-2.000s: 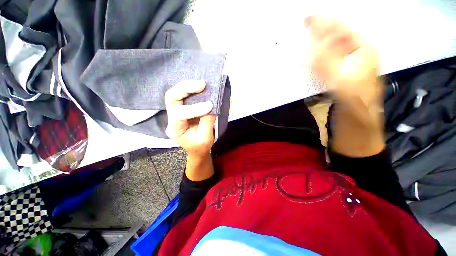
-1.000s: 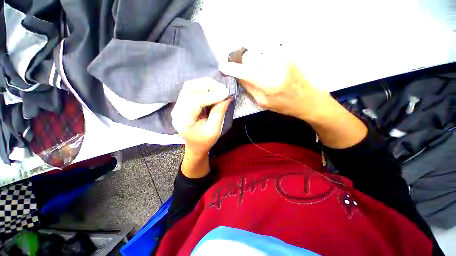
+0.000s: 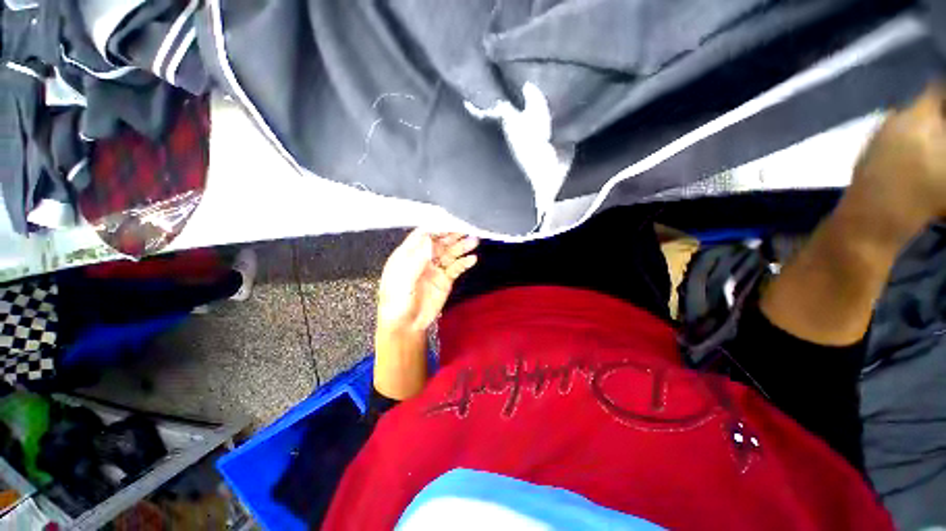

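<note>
The dark grey garment [image 3: 436, 114] lies spread over the table across the upper part of the view. White binding [image 3: 716, 127] runs along its edge, which hangs at the table's front edge near the middle. A white patch [image 3: 534, 140] shows between its folds. My left hand [image 3: 415, 285] is just below the bound edge, palm up, fingers loosely curled and apart, fingertips close to the edge. My right hand [image 3: 913, 156] is blurred at the far right, beside the garment and partly cut off by the picture's edge; its fingertips and any grip are unclear.
A red plaid bundle [image 3: 145, 176] under clear plastic sits at the left of the white table [image 3: 259, 213]. A blue bin [image 3: 301, 446] stands on the speckled floor below. More dark grey garments [image 3: 908, 384] lie at the right.
The grey piece has left my left hand, and the garment now spreads across the table to the right. My right hand has moved from beside my left hand to the far right.
</note>
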